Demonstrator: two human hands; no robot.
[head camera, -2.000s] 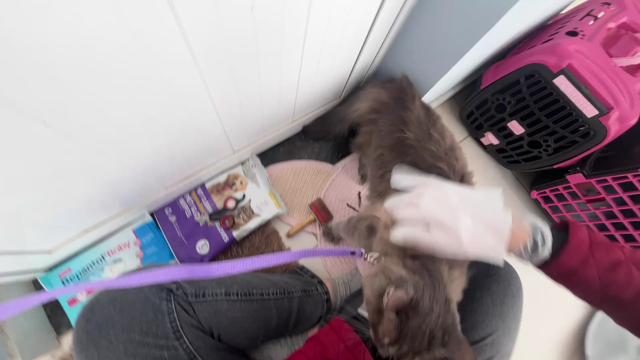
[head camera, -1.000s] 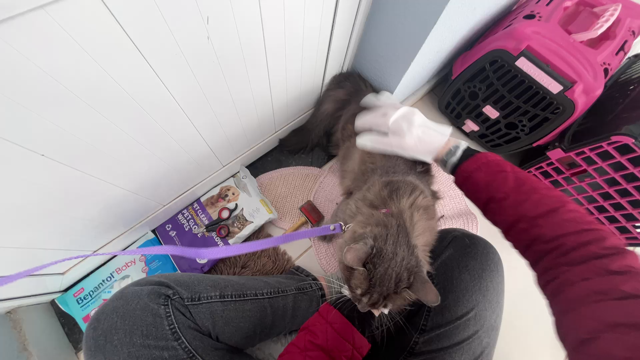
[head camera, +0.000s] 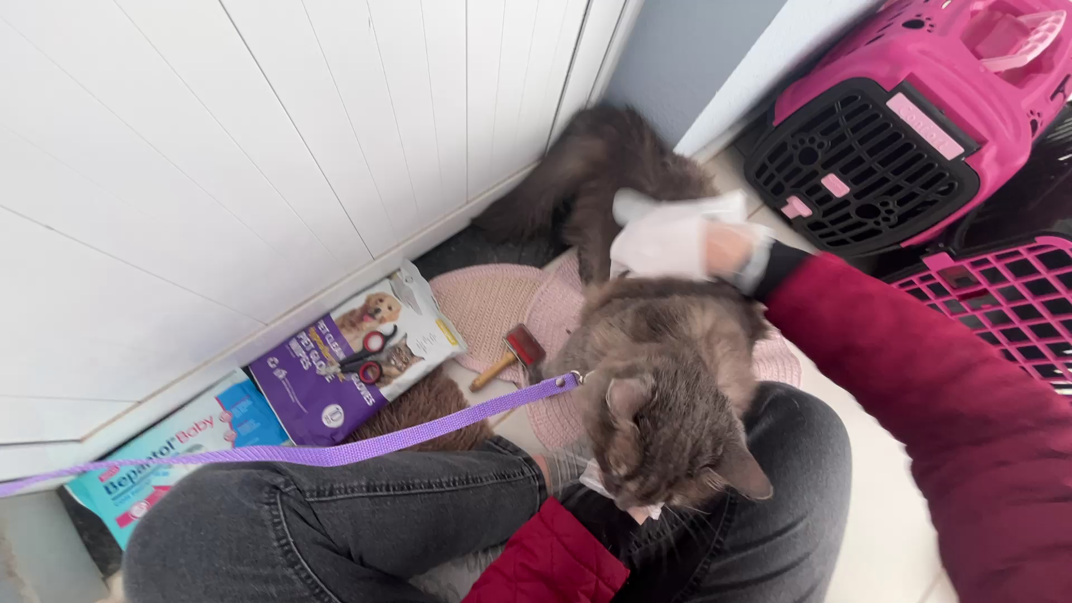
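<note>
A grey-brown long-haired cat (head camera: 670, 377) stands between my legs, its head low over my lap and its hindquarters by the wall. My right hand (head camera: 682, 239), in a white wipe glove, lies on the cat's back, blurred. Beneath the cat's chin a small part of my left hand (head camera: 641, 512) shows with white material around it; the cat's head hides the rest. A purple leash (head camera: 360, 448) is clipped at the cat's neck and runs left. Left of the cat, a slicker brush (head camera: 511, 356) with a wooden handle rests on round pink mats (head camera: 486, 301).
A pack of pet glove wipes (head camera: 335, 368) with scissors (head camera: 368, 356) on it leans near the white panelled wall (head camera: 335, 126), beside a pack of baby wipes (head camera: 188, 444) and brown fur (head camera: 431, 410). Pink pet carrier (head camera: 904, 134) and pink grid door (head camera: 1005, 301) stand at right.
The cat's head has lowered over my lap and its hindquarters have shifted. My gloved right hand remains on its back, over a different part.
</note>
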